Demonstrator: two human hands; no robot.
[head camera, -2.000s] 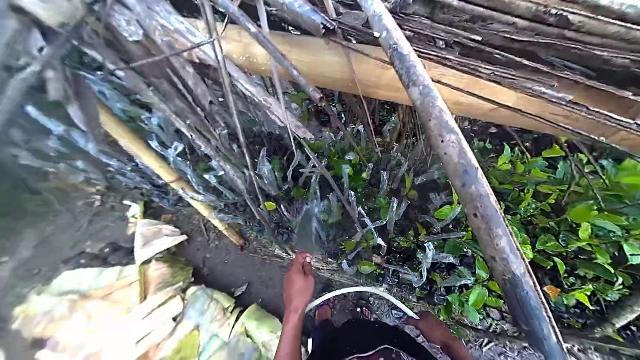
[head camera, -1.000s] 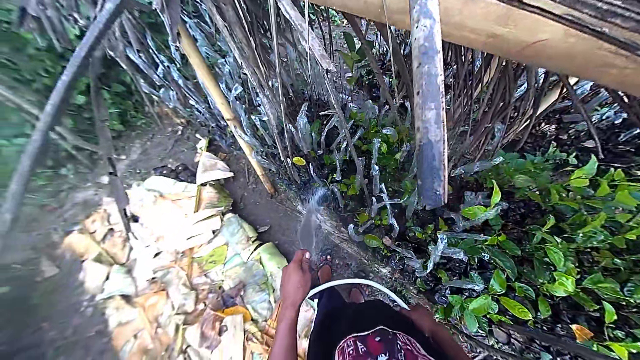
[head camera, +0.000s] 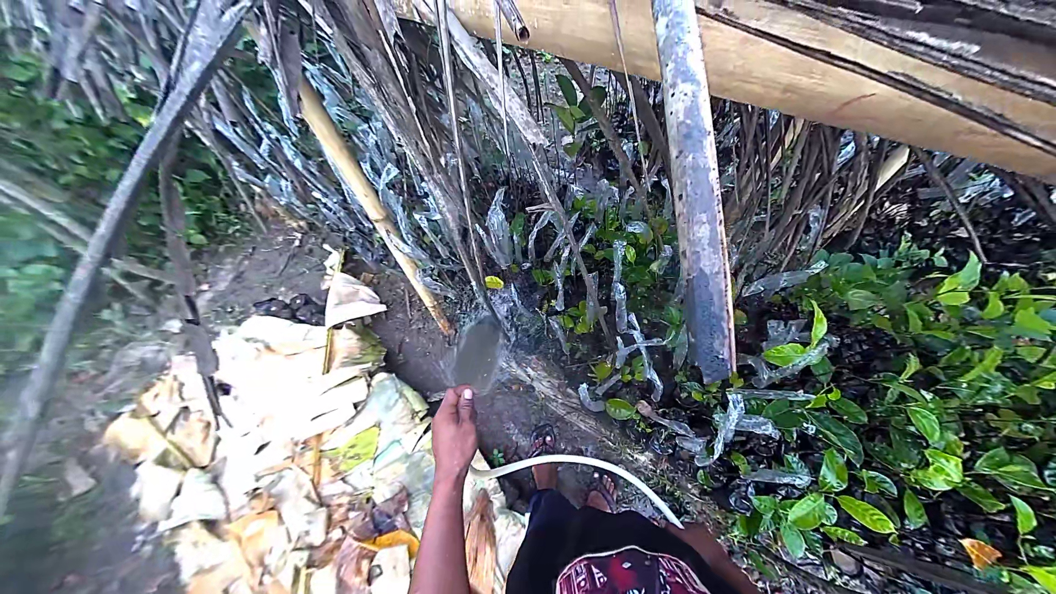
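My left hand (head camera: 454, 425) is closed around the end of a white hose (head camera: 577, 462), thumb up at its mouth. Water (head camera: 478, 353) fans out from there toward the ground and the small plants. The hose curves over my feet to the right, toward my right hand, which is hidden beside my dark clothing; only the right forearm (head camera: 711, 551) shows. Small leafy seedlings (head camera: 631, 272) stand beyond the spray, with strips of clear plastic (head camera: 619, 276) hanging and lying among them.
A thick bamboo pole (head camera: 792, 78) crosses the top, and a grey mottled pole (head camera: 697, 181) slants down before me. A thinner bamboo stake (head camera: 371, 202) leans at left. Dry leaves (head camera: 280, 429) cover the ground at lower left. Green leafy plants (head camera: 932, 412) fill the right.
The view has swung left, bringing more of the dry leaves and left-hand undergrowth into sight. Water sprays from the hose in my left hand throughout.
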